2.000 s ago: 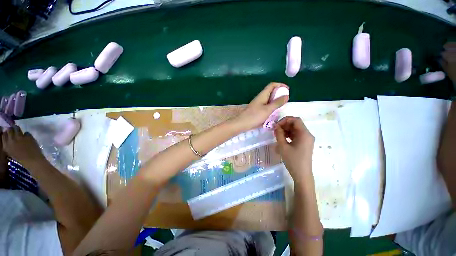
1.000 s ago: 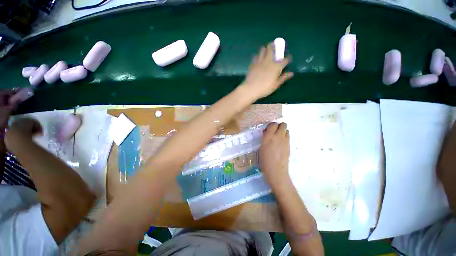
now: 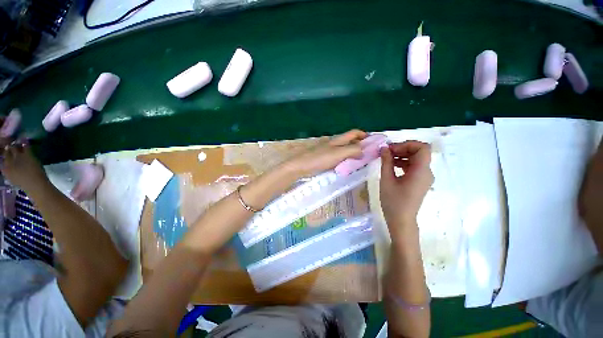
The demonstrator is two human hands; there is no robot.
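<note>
My left hand (image 3: 335,152) is shut on a pink case (image 3: 352,164), held low over the mat's back edge. My right hand (image 3: 406,162) touches the case's right end with thumb and forefinger pinched; whether a small sticker is between them is too small to tell. A sticker strip (image 3: 291,206) with a row of small pale marks lies slanted on the film-covered cardboard mat (image 3: 218,284), below my left hand. A second, plainer strip (image 3: 311,253) lies nearer to me on the mat.
The green belt (image 3: 317,72) crosses the top, with several pink cases (image 3: 418,61) scattered on it. White paper sheets (image 3: 545,211) lie right of the mat; a folded white scrap (image 3: 156,179) lies at its left. Another person's hand (image 3: 20,162) is at far left, another arm at far right.
My left hand has come back from the belt to the mat with a pink case. My right hand has moved from the sticker strip to the case. The cases on the belt have shifted left.
</note>
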